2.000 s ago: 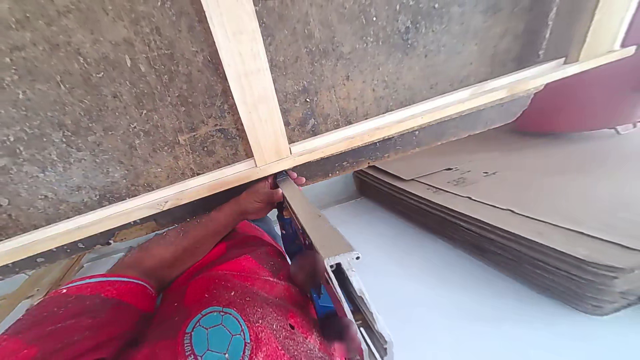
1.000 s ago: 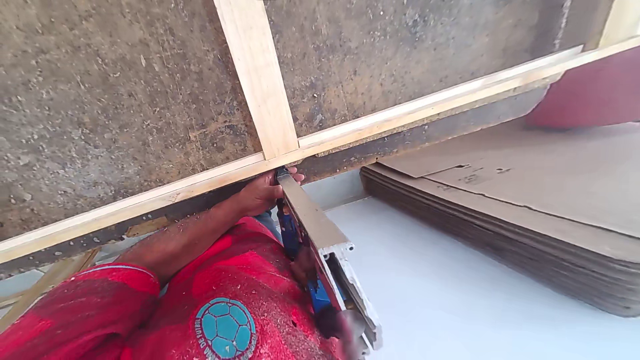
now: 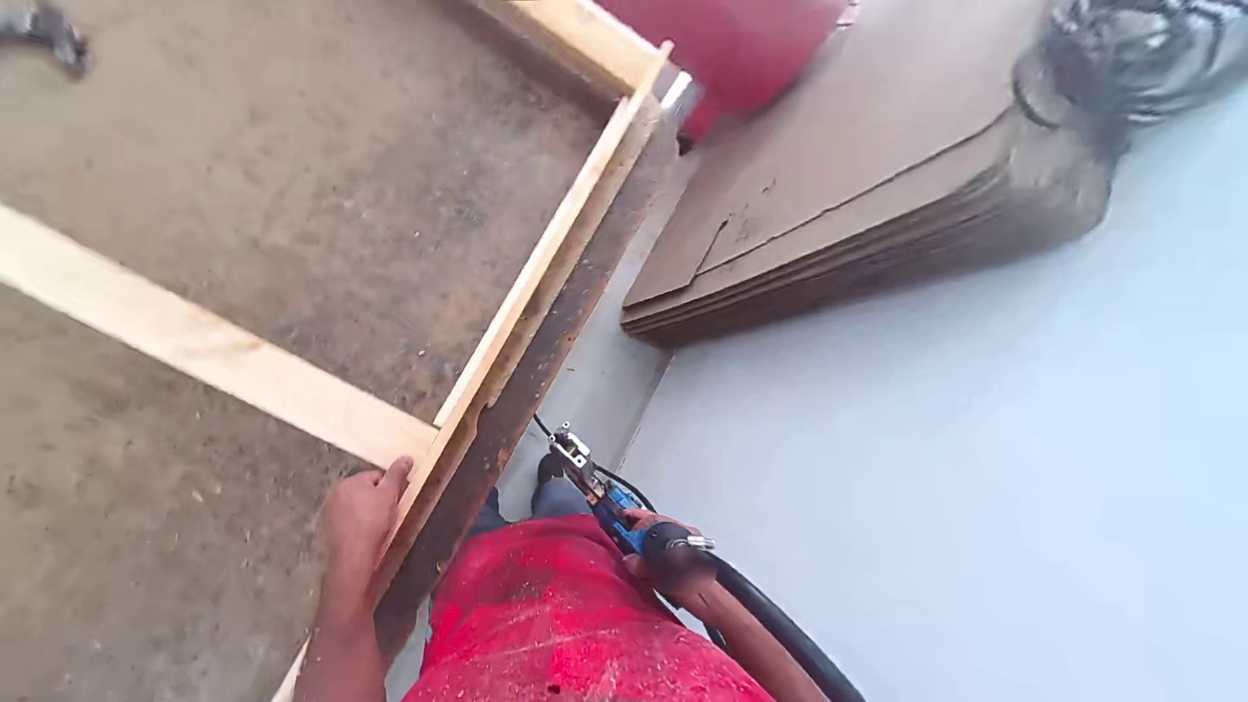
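A light wooden frame lies on a worn, stained board tabletop. Its flat wooden crosspiece (image 3: 214, 351) meets the long edge rail (image 3: 546, 253) at a T joint. My left hand (image 3: 361, 526) is at this joint, its thumb against the rail; the undersides of its fingers are hidden. Low in front of my body, to the right of the table edge, my right hand (image 3: 653, 546) grips a blue and black pneumatic nailer (image 3: 604, 497). The nailer's metal nose end points up and away from me, apart from the frame. A thick black hose (image 3: 780, 624) runs back beside my right forearm.
Stacked brown cardboard sheets (image 3: 838, 195) lie beyond the table on the right, with blurred coiled material (image 3: 1131, 68) at their far end. A red rounded object (image 3: 731, 49) stands behind the frame's corner. A blurred tool (image 3: 44, 34) rests at the table's far left.
The nailer, earlier up against the rail near the joint, is now away from it, low beside the table. My left hand now shows on top at the joint. The view has turned strongly.
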